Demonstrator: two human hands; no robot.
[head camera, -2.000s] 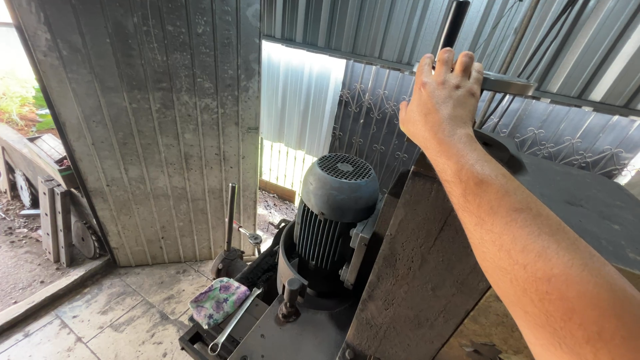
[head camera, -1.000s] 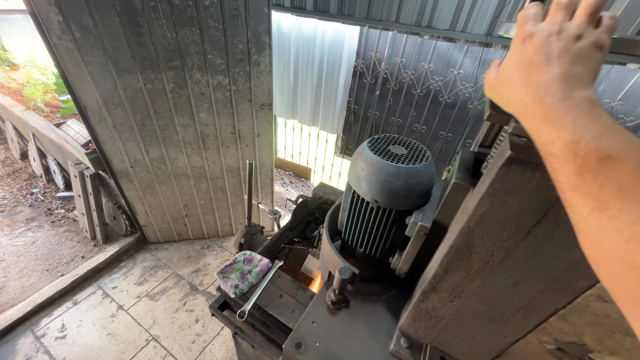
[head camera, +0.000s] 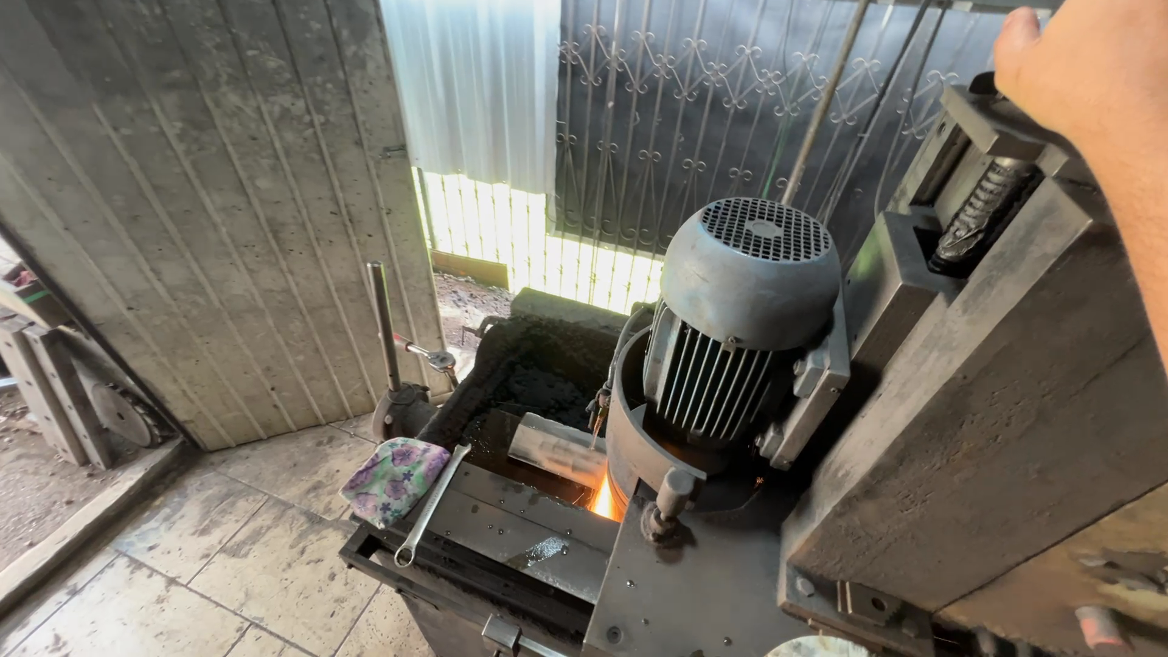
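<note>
My right hand (head camera: 1068, 68) reaches in at the top right, above the machine column; its fingers are cut off by the frame edge, so its grip cannot be seen. Below it, a threaded screw (head camera: 985, 214) shows in the column (head camera: 985, 392). An electric motor (head camera: 748, 319) with a grille top stands upright beside the column. At the foot of its curved metal guard (head camera: 639, 447), orange sparks (head camera: 604, 500) glow next to a metal cylinder or bar (head camera: 557, 447). A combination wrench (head camera: 433, 506) and a folded floral cloth (head camera: 394, 481) lie on the machine's left edge. My left hand is out of view.
An upright metal rod (head camera: 383, 328) with a ratchet handle (head camera: 429, 356) beside it stands behind the cloth. A ribbed metal door panel (head camera: 219, 228) rises at the left over the tiled floor (head camera: 246, 538). A toothed circular blade (head camera: 123, 415) leans by the doorway.
My right hand was on a bar or handle atop the column and now sits at the frame's edge. Sparks show at the guard that were not visible two seconds ago. The view has swung downward.
</note>
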